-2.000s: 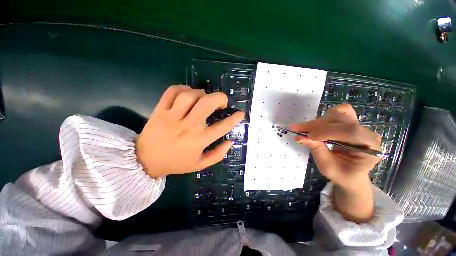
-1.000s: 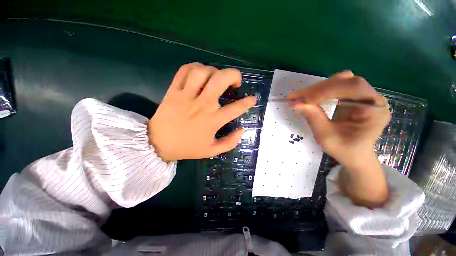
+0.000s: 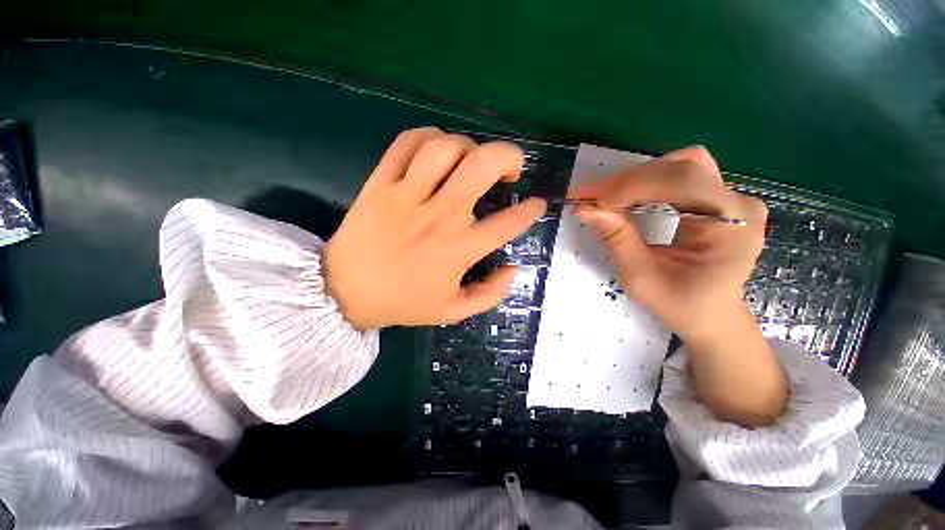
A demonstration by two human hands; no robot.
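Observation:
The clear blister tray [image 3: 819, 300] lies on the green bench, with small dark modules showing white spots in its pockets. A white sheet [image 3: 591, 352] with a dot grid lies on the tray. A small cluster of tiny black pads [image 3: 613, 289] sits on the sheet. My left hand [image 3: 430, 233] is over the tray's left part, fingers spread, with the index fingertip near the tweezers' tips. My right hand [image 3: 684, 243] holds thin tweezers [image 3: 715, 216] over the sheet, tips pointing left past its left edge. Whether the tips hold anything is too small to tell.
A stack of silvery trays [image 3: 912, 373] stands right of the working tray. A shiny dark packet [image 3: 15, 186] is cut off at the far left edge. The green bench mat [image 3: 259, 114] runs behind and to the left. Striped sleeves cover both forearms.
My right hand has moved from the pad cluster up and left with the tweezers, to beside my left index finger. The view has shifted, so the tray and sheet appear further right.

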